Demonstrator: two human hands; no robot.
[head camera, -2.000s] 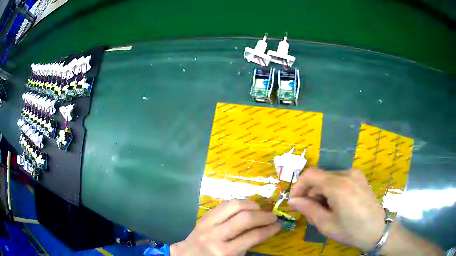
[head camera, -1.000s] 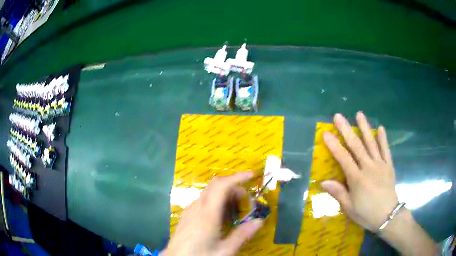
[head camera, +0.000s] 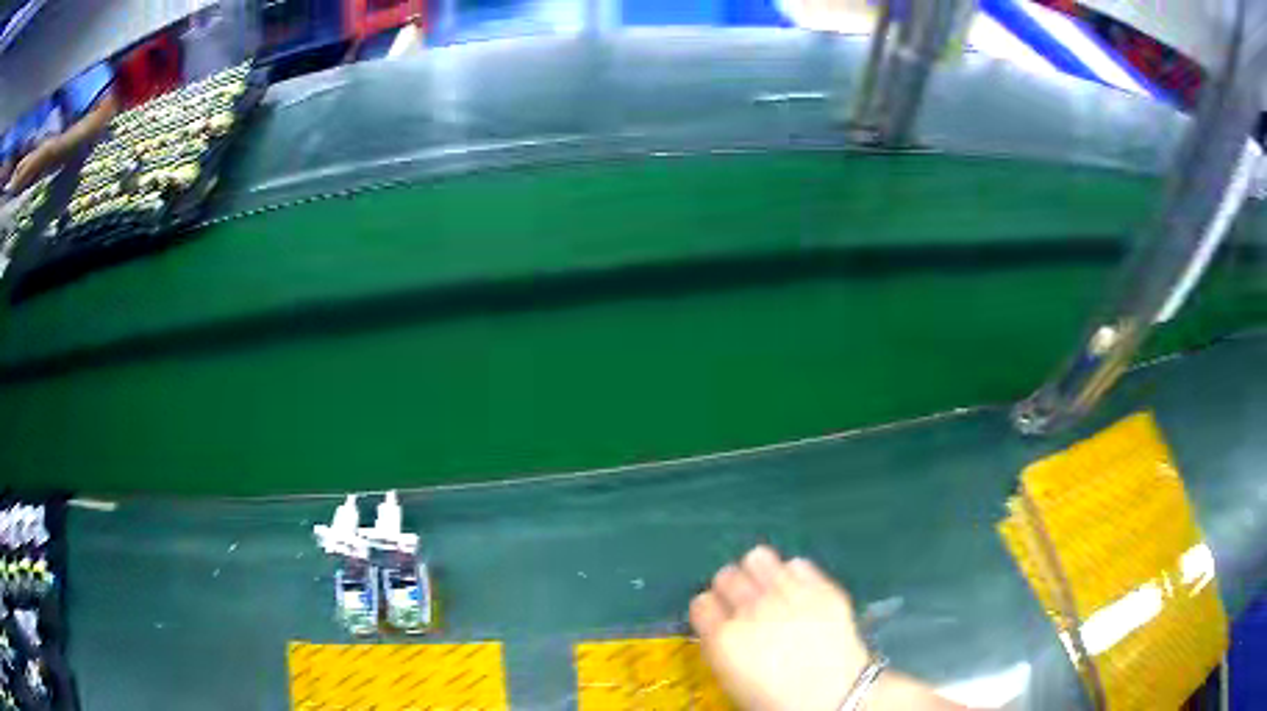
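Note:
My right hand (head camera: 781, 636), with a thin bracelet on its wrist, is over the bench beside the right tape sheet (head camera: 646, 675) and covers part of that sheet. Its fingertips look slightly curled; whether it holds anything does not show. Another yellow tape sheet (head camera: 396, 676) lies to the left, cut off by the bottom edge. Two taped assemblies stand side by side behind it, with green and blue boards (head camera: 406, 595) toward me and white plug heads (head camera: 391, 524) away from me. My left hand is not in view.
A stack of yellow tape sheets (head camera: 1123, 563) lies at right. The green conveyor belt (head camera: 625, 361) crosses beyond the bench. Metal posts (head camera: 1139, 306) rise at right. Rows of assemblies (head camera: 25, 611) are at far left. Across the belt is a full tray (head camera: 153, 156), with a person's arm (head camera: 59, 150) beside it.
The view has tilted up and turned right, bringing the belt and the sheet stack into view. My left hand and the assembly it held have left the picture.

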